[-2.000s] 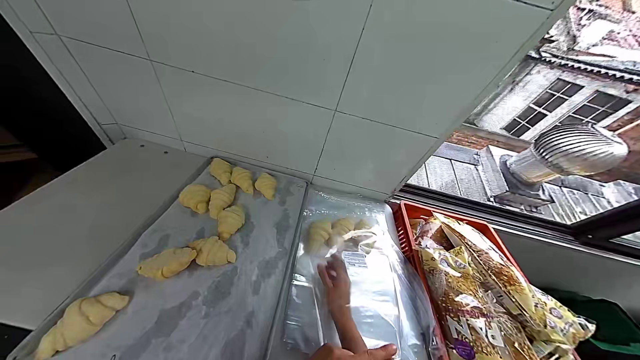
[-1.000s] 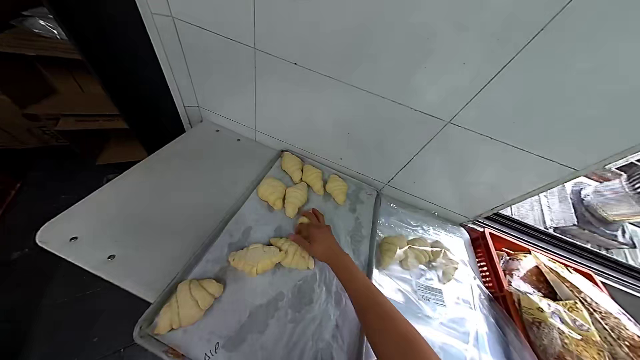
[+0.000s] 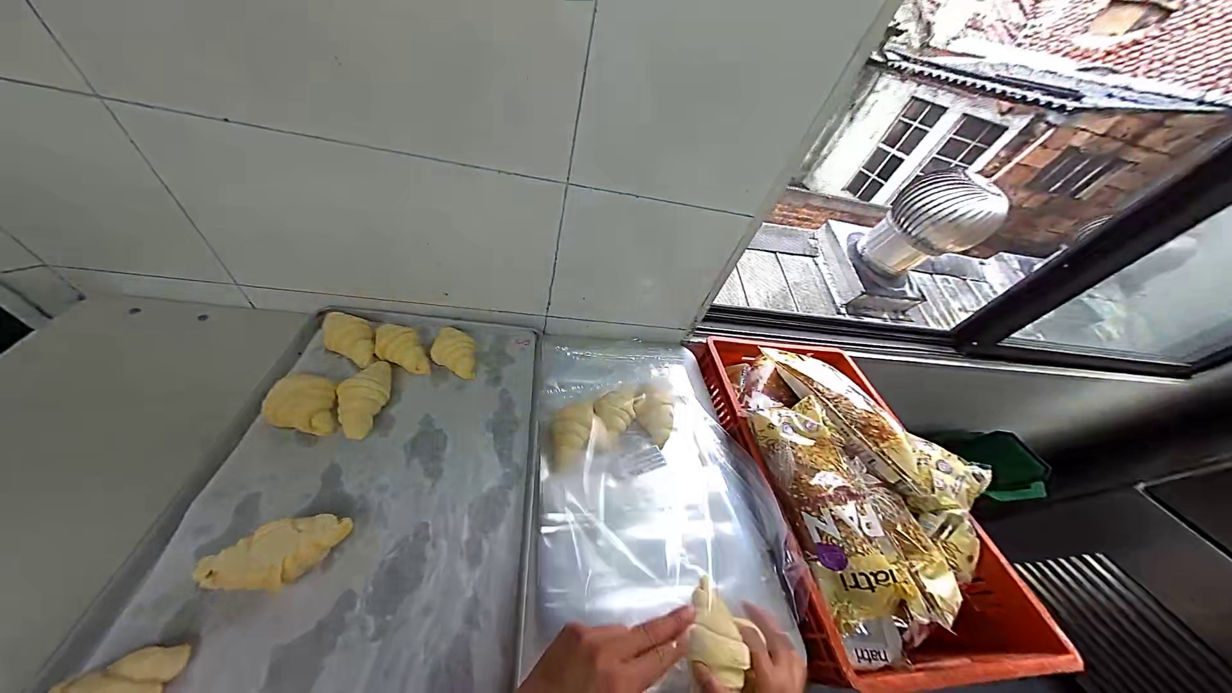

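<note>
An unbaked croissant (image 3: pixel 717 640) is between my two hands at the bottom of the view, over the clear plastic bag (image 3: pixel 626 539). My left hand (image 3: pixel 616 657) touches its left side with the fingertips. My right hand (image 3: pixel 765 654) has its fingers around the right side, slightly blurred. Several croissants (image 3: pixel 613 416) lie together at the far end of the bag, under the plastic. To the left, a tray lined with paper (image 3: pixel 423 539) holds more dough croissants, a group (image 3: pixel 364 397) at its far end and others (image 3: pixel 274 553) nearer.
A red plastic crate (image 3: pixel 1011 626) with printed bread bags (image 3: pixel 866 520) stands right of the plastic bag. A tiled wall (image 3: pixel 385 192) rises behind the trays. The window (image 3: pixel 962 337) is at the upper right. A pale work surface (image 3: pixel 115 433) lies left, a green object (image 3: pixel 1006 462) beyond the crate.
A hand that was reaching onto the paper-lined tray is no longer there. One croissant from the middle pair on that tray is gone. Both hands are now at a croissant over the plastic.
</note>
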